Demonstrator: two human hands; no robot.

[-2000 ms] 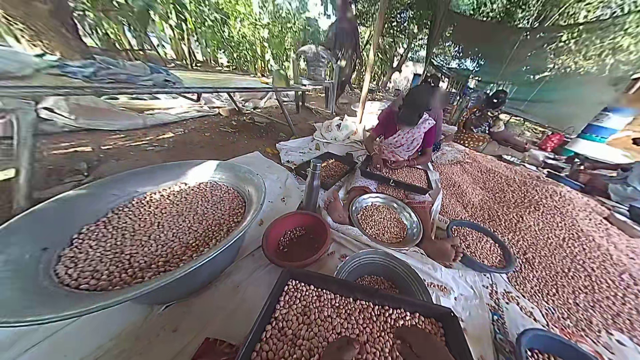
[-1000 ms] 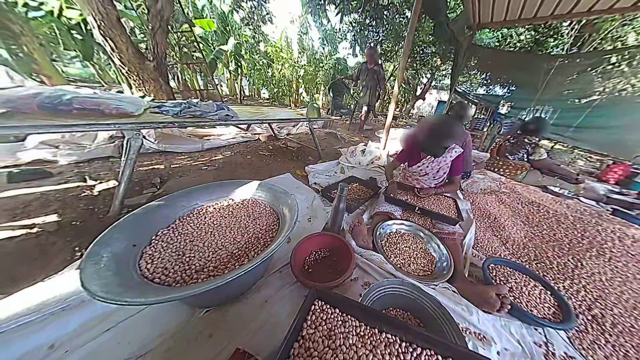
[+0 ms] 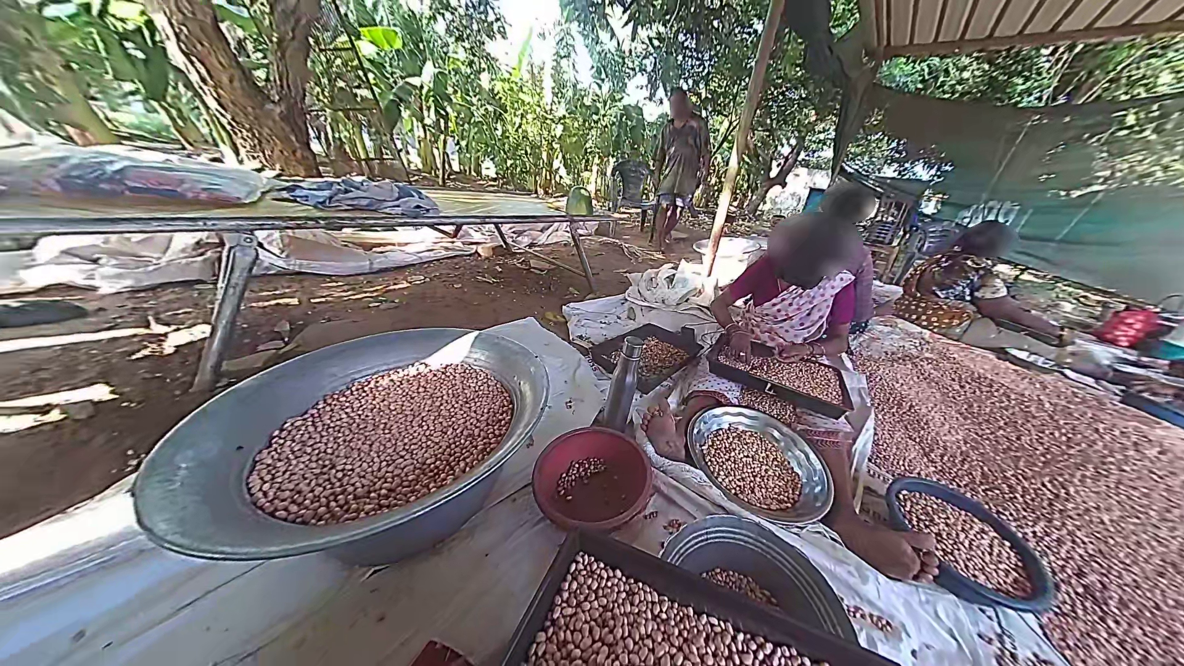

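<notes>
Neither of my hands is in the frame now. At the bottom edge lies a black rectangular tray (image 3: 668,575) full of small pinkish-brown nuts or seeds, its near part cut off. To its left stands a wide metal basin (image 3: 199,481) with a heap of the same nuts. A red bowl (image 3: 610,507) with a few nuts sits just beyond the tray. Behind that bowl a metal bottle (image 3: 624,384) is upright. A grey ribbed tub (image 3: 814,587), partly hidden by the tray, holds some nuts. Beyond it is a shiny steel bowl (image 3: 819,476) of nuts.
A seated co-worker (image 3: 795,305) has both hands at another black tray (image 3: 837,402). A large heap of nuts (image 3: 1008,407) spreads on the right, beside a dark round tub (image 3: 1031,564). A long table (image 3: 444,220) stands left; other people sit and stand farther back.
Two seconds ago both my hands were at the near edge of the black tray; now they are out of view. The view has swung up and to the right.
</notes>
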